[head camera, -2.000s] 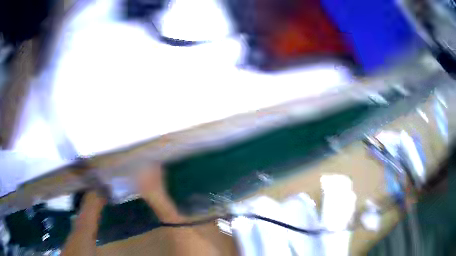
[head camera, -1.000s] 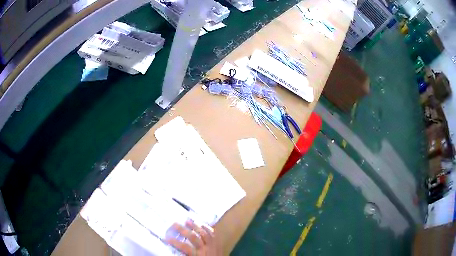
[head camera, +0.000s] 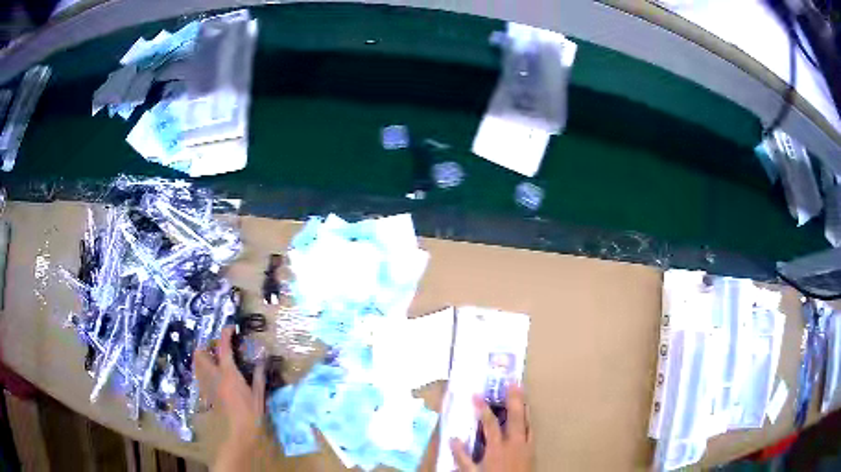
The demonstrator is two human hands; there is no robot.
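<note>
An open white box (head camera: 463, 343) stands lengthwise in front of me, with a clear tray and a dark part (head camera: 499, 378) in it. My right hand (head camera: 503, 433) is over its near end, fingers apart on a dark item; its grip is unclear. My left hand (head camera: 229, 387) reaches to small black coiled cords (head camera: 251, 323), beside the heap of clear-bagged dark accessories (head camera: 152, 286). Whether its fingers hold a cord is hidden. Light blue and white leaflets (head camera: 346, 406) lie in a loose heap between my hands.
White trays or boxes (head camera: 719, 359) lie at the bench's right, with slim bagged items (head camera: 821, 350) beyond. Behind, the green belt (head camera: 323, 101) carries a pack with leaflets (head camera: 217, 101), another pack (head camera: 530, 92) and small clear squares (head camera: 395, 137).
The view has swung from the bench end with stacked white trays to the leaflet and accessory heaps. Both hands now show; one second ago only one hand showed, on white trays.
</note>
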